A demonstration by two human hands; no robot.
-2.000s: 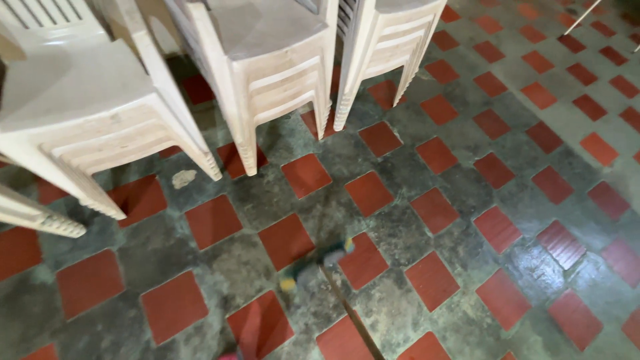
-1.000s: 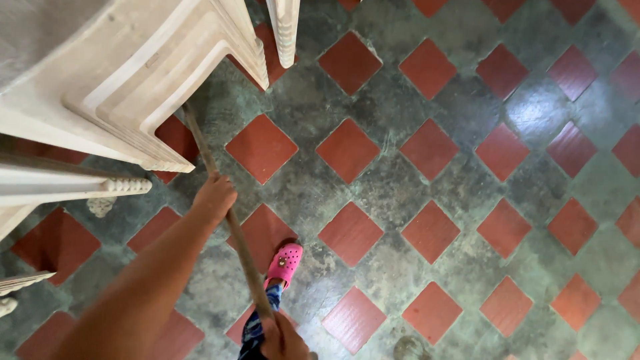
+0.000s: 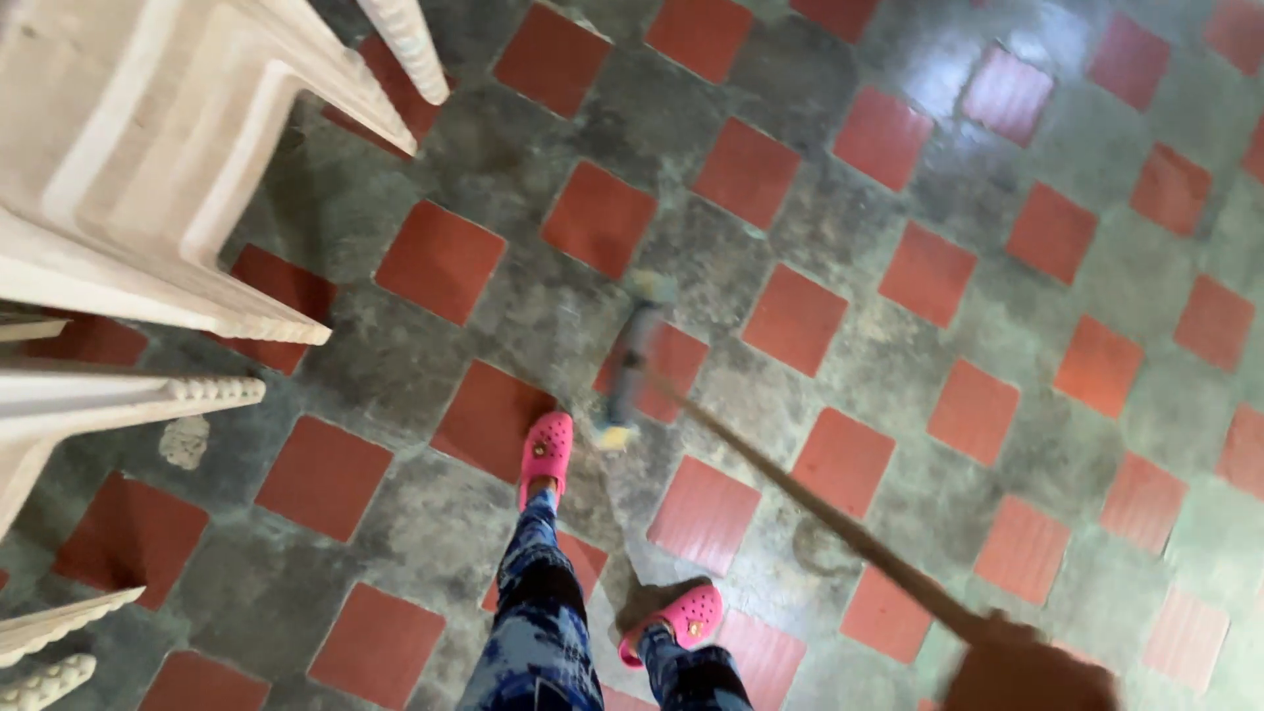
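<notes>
My right hand (image 3: 1027,667), blurred at the bottom right edge, is closed around the wooden pole (image 3: 825,509) of a long-handled floor tool. The pole slants up and left to a narrow crosswise head (image 3: 630,365) on the tiled floor. This head is dark in the middle with pale yellowish ends; motion blur hides whether it is a broom or a squeegee. It lies just beyond my feet, over a red tile. My left hand is out of view.
Stacked white plastic chairs (image 3: 148,148) fill the upper left, their legs reaching over the floor. A pale lump (image 3: 185,441) lies near one chair leg. My feet, in pink clogs (image 3: 546,454), stand at lower centre on red and grey-green tiles (image 3: 439,262).
The pole, reaching in between the chair legs one second ago, now lies right of the chairs with its head on open floor. The left hand that held it has left the view. The view has shifted.
</notes>
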